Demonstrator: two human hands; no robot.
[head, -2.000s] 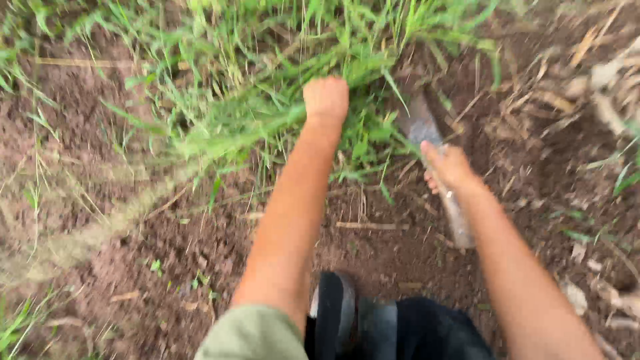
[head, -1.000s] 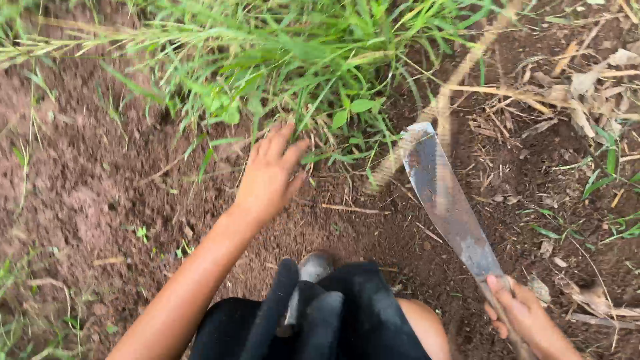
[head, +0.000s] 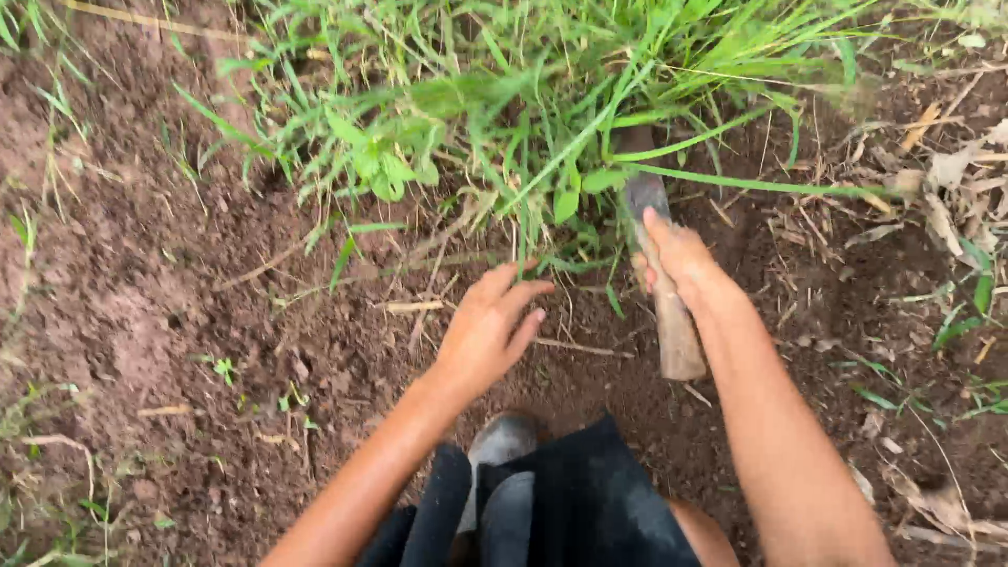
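Note:
My right hand (head: 676,256) grips the wooden handle of a machete (head: 647,195), whose butt end points down toward my legs. The metal blade reaches up into the grass, and its far part is hidden under green stems. To the left of it, my left hand (head: 496,319) is held low over the soil at the lower edge of the grass clump (head: 504,102), fingers apart and holding nothing that I can see. Long green blades of grass and a few broad-leaved weeds (head: 386,165) hang over this edge, some of them blurred.
Reddish-brown soil (head: 197,315) lies around the clump, with small seedlings (head: 225,370) at the left. Dry leaves and stalks (head: 957,185) litter the ground on the right. My boot (head: 504,441) and dark clothing are at the bottom centre.
The left hand was closed at the grass two seconds ago and is now apart from it. Since one second ago, the machete has moved up, its blade passing from bare soil into the grass.

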